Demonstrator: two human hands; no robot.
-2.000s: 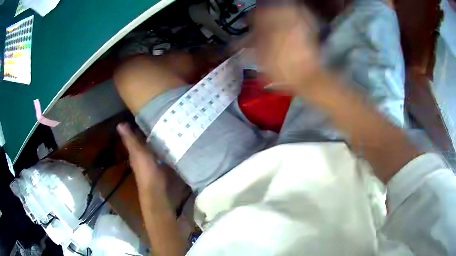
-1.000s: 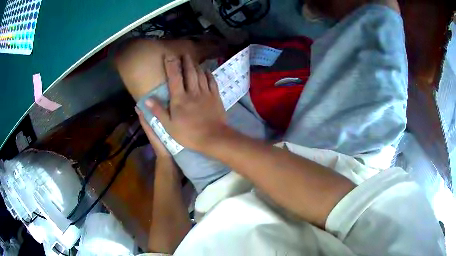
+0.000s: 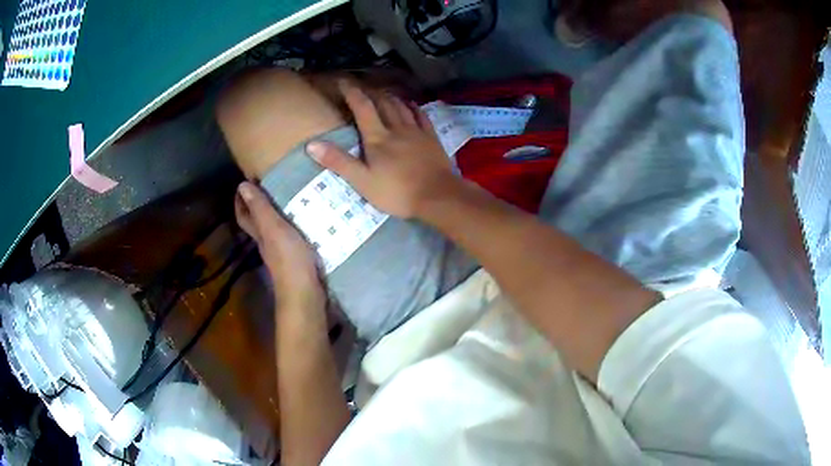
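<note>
A white label strip with rows of small dark printed marks lies across the grey cloth over my thigh. Its far part bends over the red cloth between my legs. My right hand rests palm down on the strip and thigh, thumb apart from the fingers, covering part of the strip. My left hand is against the thigh's outer side, beside the strip's near end. Part of that hand is hidden, and I see nothing held in it.
The green table with its pale edge is at upper left, bearing a dotted sticker sheet. Pink tape hangs at its edge. Clear-wrapped white cameras with black cables are at lower left. Black cables lie on the floor at top.
The strip's near end, narrow and largely covered a second ago, shows wider on the thigh. My right hand has shifted up and right along it. The left hand has moved slightly left.
</note>
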